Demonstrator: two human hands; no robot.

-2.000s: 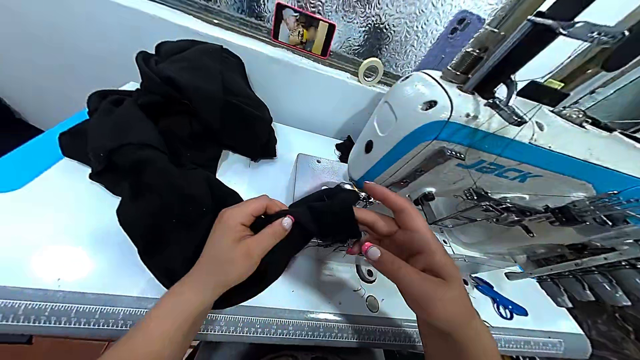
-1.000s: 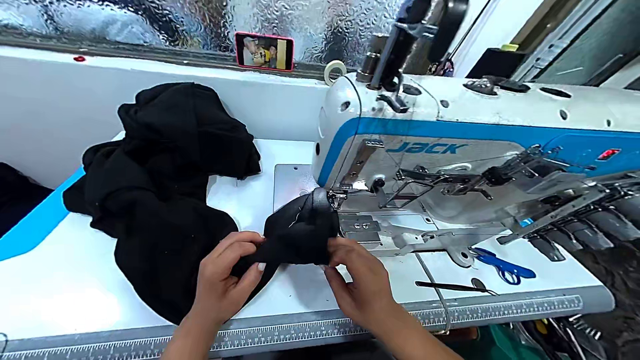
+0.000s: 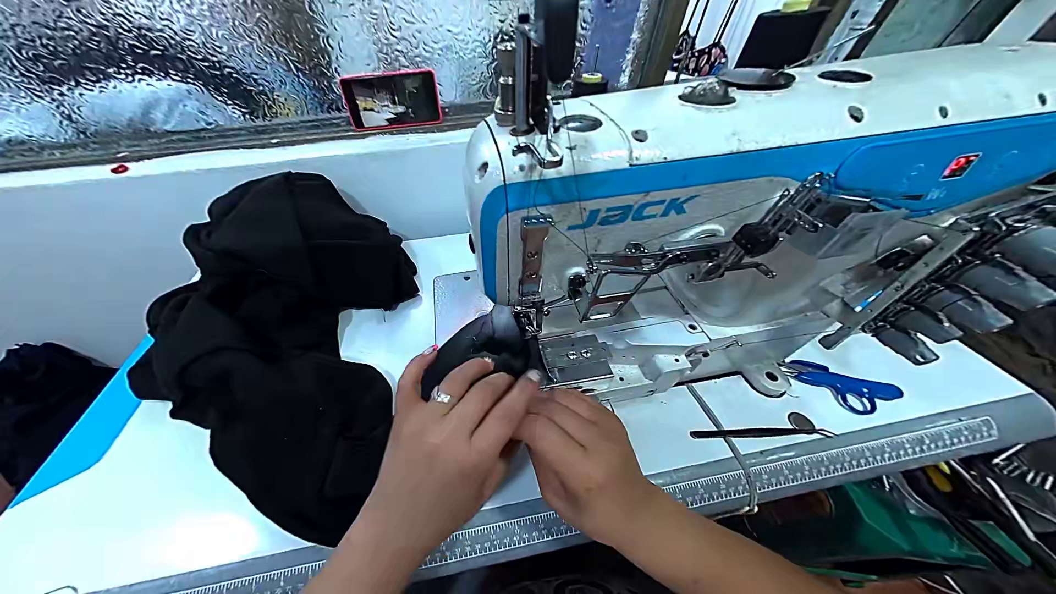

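Black fabric (image 3: 280, 346) is heaped on the white table left of a Jack sewing machine (image 3: 742, 190). One part of it reaches the presser foot (image 3: 530, 318), where it lies curved around the needle area. My left hand (image 3: 454, 429), with a ring on one finger, holds this part between its fingers and spreads over its near side. My right hand (image 3: 577, 454) pinches the fabric's near edge beside the left fingertips, just in front of the needle plate. The fingertips of both hands meet and partly hide the edge.
Blue-handled snips (image 3: 850, 386) and tweezers (image 3: 751, 433) lie right of the machine bed. A ruler strip (image 3: 825, 462) runs along the table's front edge. A phone in a red case (image 3: 392, 99) leans on the window ledge. Dark cloth (image 3: 49, 404) is at the far left.
My hands have come together at the fabric's near edge; one second ago they were apart. The fabric end, held off the needle two seconds ago, is now at the presser foot. The view has shifted.
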